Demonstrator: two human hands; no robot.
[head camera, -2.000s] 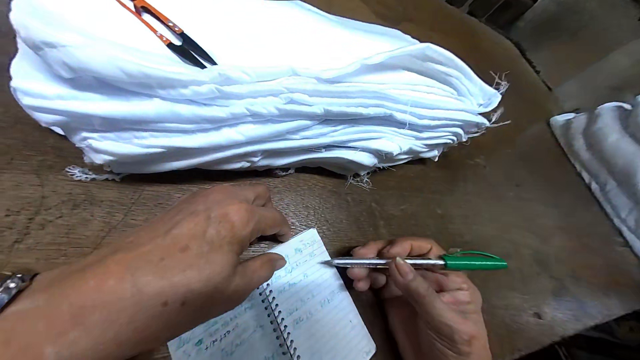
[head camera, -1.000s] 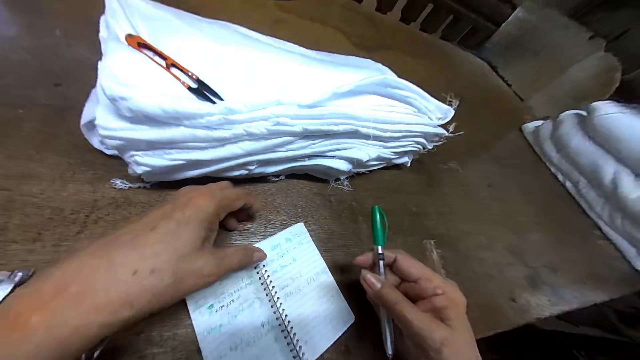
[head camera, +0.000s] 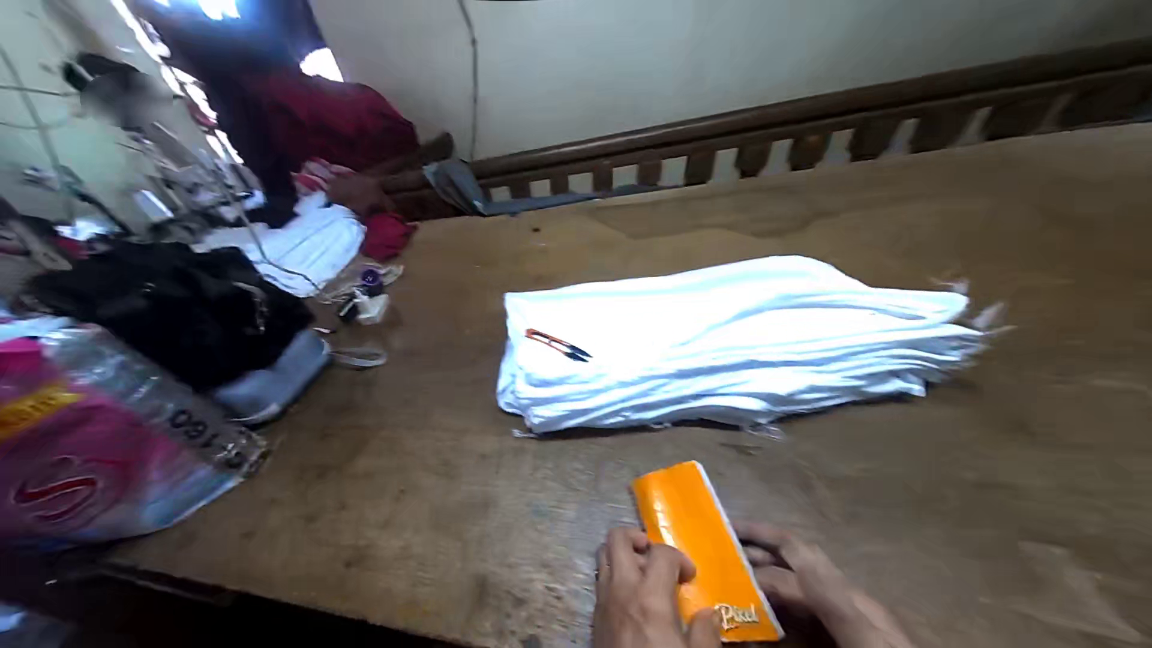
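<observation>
A small notebook with an orange cover lies closed near the bottom middle of the view. My left hand holds its lower left side, fingers on the cover. At the notebook's right edge is my right hand, fingers curled and partly hidden; whether it grips anything cannot be told. Beyond the notebook rests a folded stack of white cloth with frayed threads at its right end. Orange-handled thread snips lie on top of the cloth, toward its left. No pen is visible.
Both hands are over a wooden table. At left lie a pink printed plastic bag, a black cloth or bag and small items. A person is by more white cloth at the far left. A wooden rail runs along the back.
The spiral notebook was open with written pages showing; now its orange cover is shut. The green-capped pen, earlier in my right hand, is out of sight. The view has swung up and left.
</observation>
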